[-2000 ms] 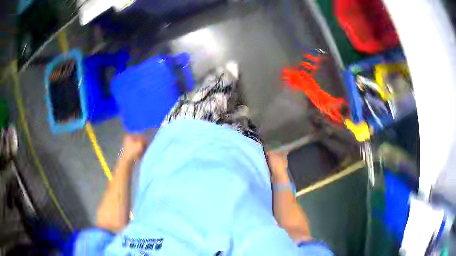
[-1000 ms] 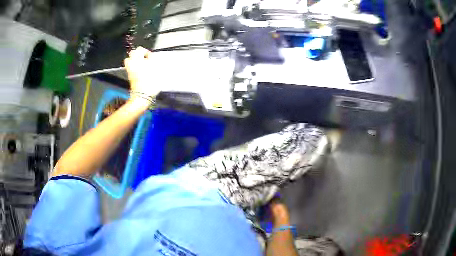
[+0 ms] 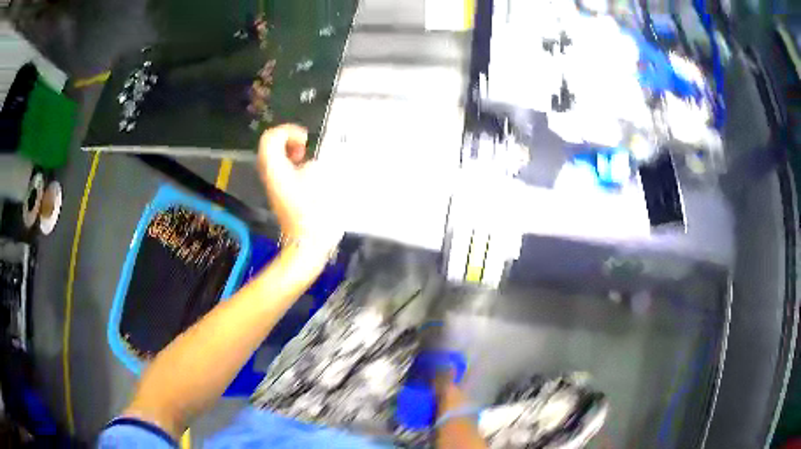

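Note:
My left hand [image 3: 288, 175] is over the left edge of the bright white machine surface [image 3: 391, 167], beside the dark green mat-topped table [image 3: 198, 88]. Its fingers are curled; nothing is seen in them, but glare and blur hide detail. My right hand [image 3: 446, 390] is low between my patterned trouser legs, at a solid blue stool part [image 3: 417, 405]. It is small and blurred, so its grip is unclear. The machine head [image 3: 606, 105] with blue tubes is at the upper right.
A light-blue basket [image 3: 243, 238] holding black cables with copper-coloured tips stands on the floor at left. Small bundles of cable ends [image 3: 262, 88] lie on the green mat. A dark flat phone-like object [image 3: 660, 193] lies on the machine's right. Reels [image 3: 51, 206] are at far left.
The view has swung from the floor and stools to the machine and table. My left arm has risen from my side to the machine edge. My right hand is now between my legs.

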